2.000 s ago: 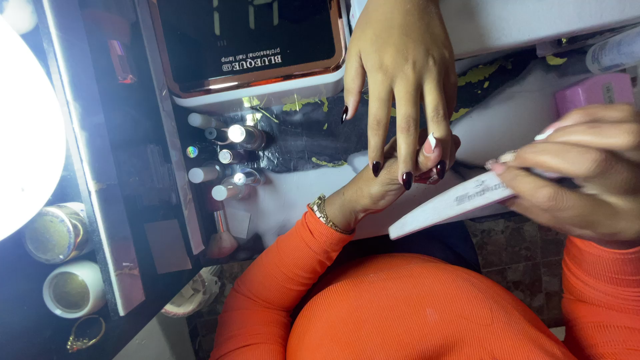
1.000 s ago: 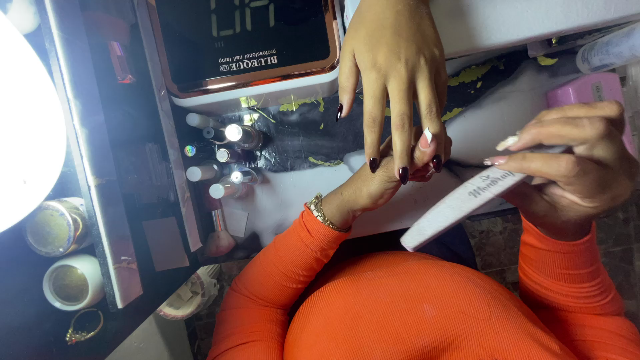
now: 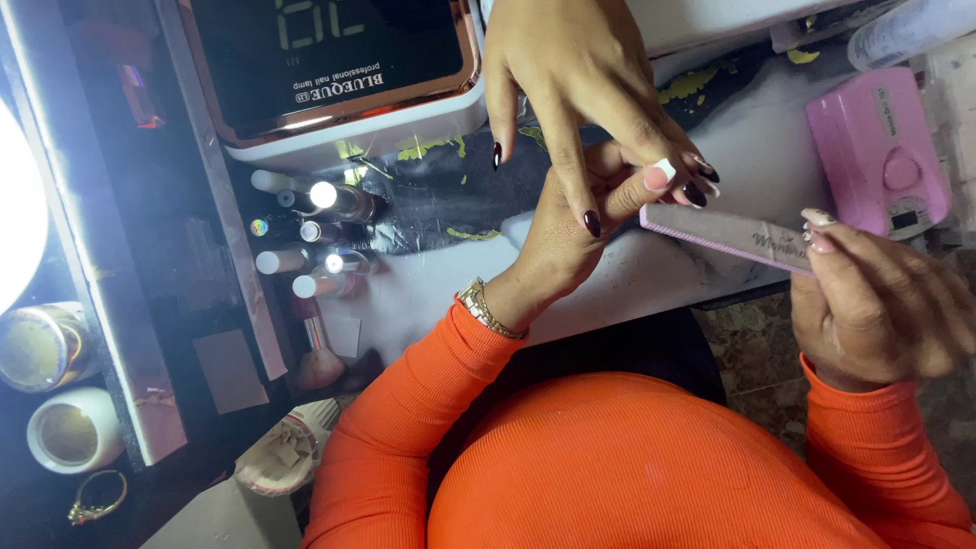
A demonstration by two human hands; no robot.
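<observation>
My left hand [image 3: 568, 221], with a gold watch at its wrist, holds fingers of another person's hand [image 3: 583, 84], which reaches in from the top with dark, glossy nails. My left thumb, with a white-tipped nail, lies against those fingers. At the right, my right hand [image 3: 869, 305] grips a grey nail file [image 3: 717, 232] with a pinkish edge. The file's far end is close beside the person's dark nails; whether it touches one I cannot tell. Parts of the held fingers are hidden behind my thumb and the person's own hand.
A nail lamp [image 3: 335, 69] stands at the upper left, with several small bottles [image 3: 282, 261] below it. A makeup brush [image 3: 320, 366] lies near the table edge. A pink nail drill unit [image 3: 881, 152] sits at the right. Jars [image 3: 75, 431] and a gold ring-shaped piece [image 3: 99, 496] are at lower left.
My right hand has changed its hold on the file, and the file has turned so that its far end now points up and left, close to the person's nails.
</observation>
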